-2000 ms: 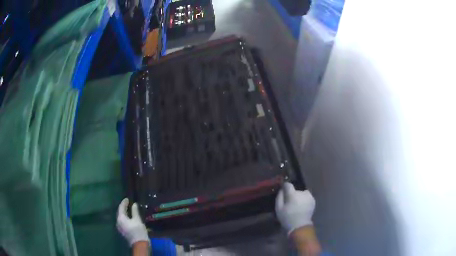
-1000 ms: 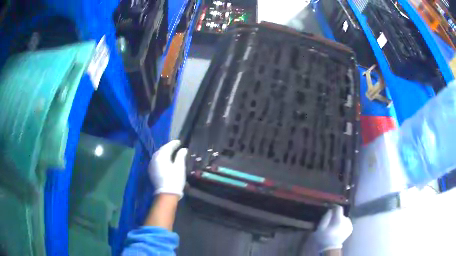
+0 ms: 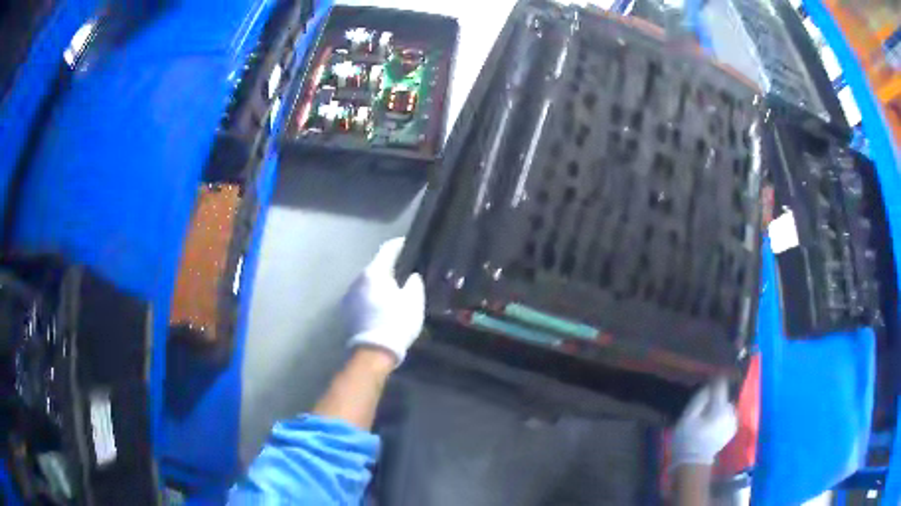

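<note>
A large black slotted fixture plate fills the middle and right of the view, with teal and red strips along its near edge. It looks like more than one plate stacked. My left hand, in a white glove, grips its near left corner. My right hand, also white-gloved, grips its near right corner and is slightly blurred. The fingers under the plate are hidden. The plate is held up in front of me, above the floor.
A black tote with circuit boards lies ahead on the grey floor. Blue racks with dark plates stand close on the right. A blue rack on the left holds an orange-brown block and black bins.
The view has moved forward between the racks. The green sheets at left and white surface at right have left the view. The tote ahead looks nearer. Both hands still hold the plate.
</note>
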